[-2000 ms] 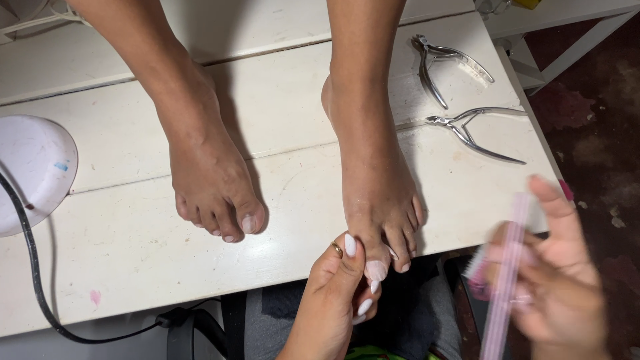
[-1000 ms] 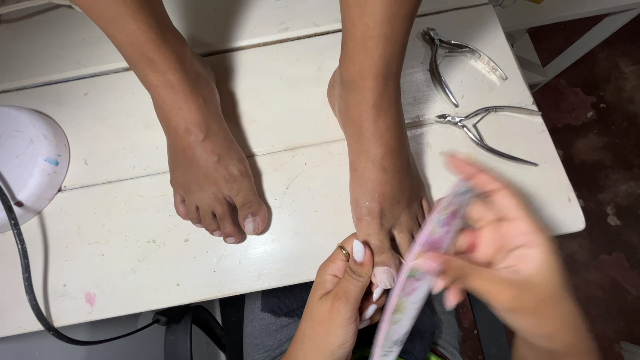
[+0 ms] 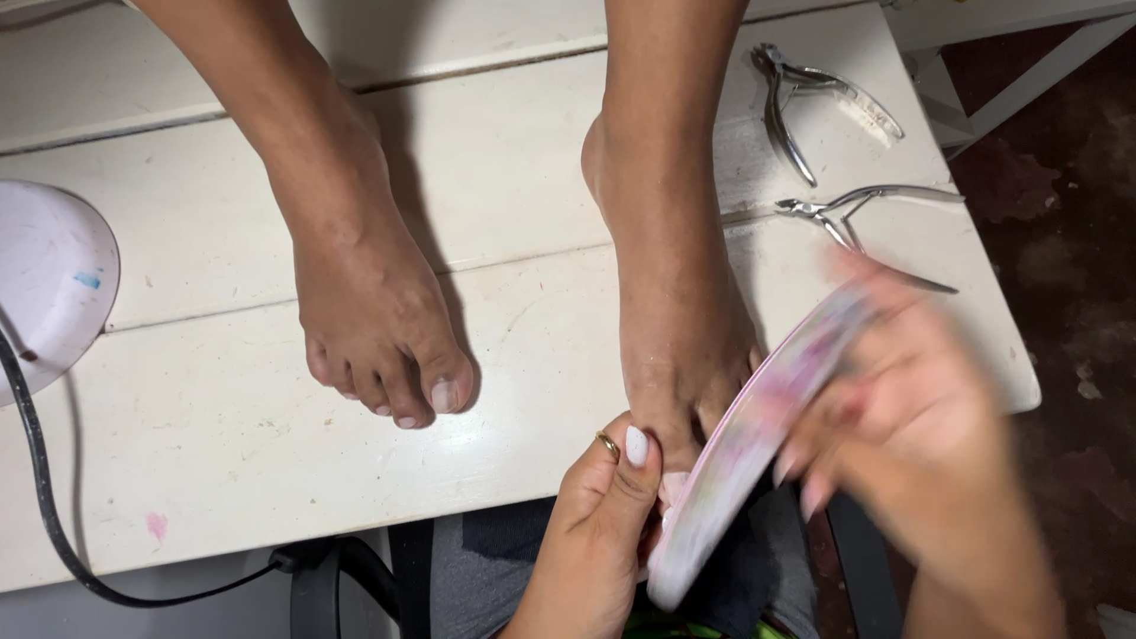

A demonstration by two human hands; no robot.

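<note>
My left hand [image 3: 612, 506], with a ring and pale nails, grips the big toe of another person's foot [image 3: 683, 293] at the table's front edge. In my right hand [image 3: 914, 417], blurred, is a curved nail file [image 3: 754, 435] with a pink and purple pattern; its lower end lies over or beside that big toenail, and exact contact cannot be told. The person's other foot [image 3: 373, 293] rests flat on the white table, to the left. Two metal cuticle nippers, one upper [image 3: 785, 106] and one lower [image 3: 843, 213], lie to the right of the ankle.
The white plank table [image 3: 213, 470] spans most of the view, its right edge beside the nippers. A round white base [image 3: 53, 266] with a blue smear stands at the left, and a black cable [image 3: 40, 479] curves past it below the front edge.
The file was upright and off to the right of the toe two seconds before; it now slants across beside the toe in my right hand. My left hand keeps its hold on the toe.
</note>
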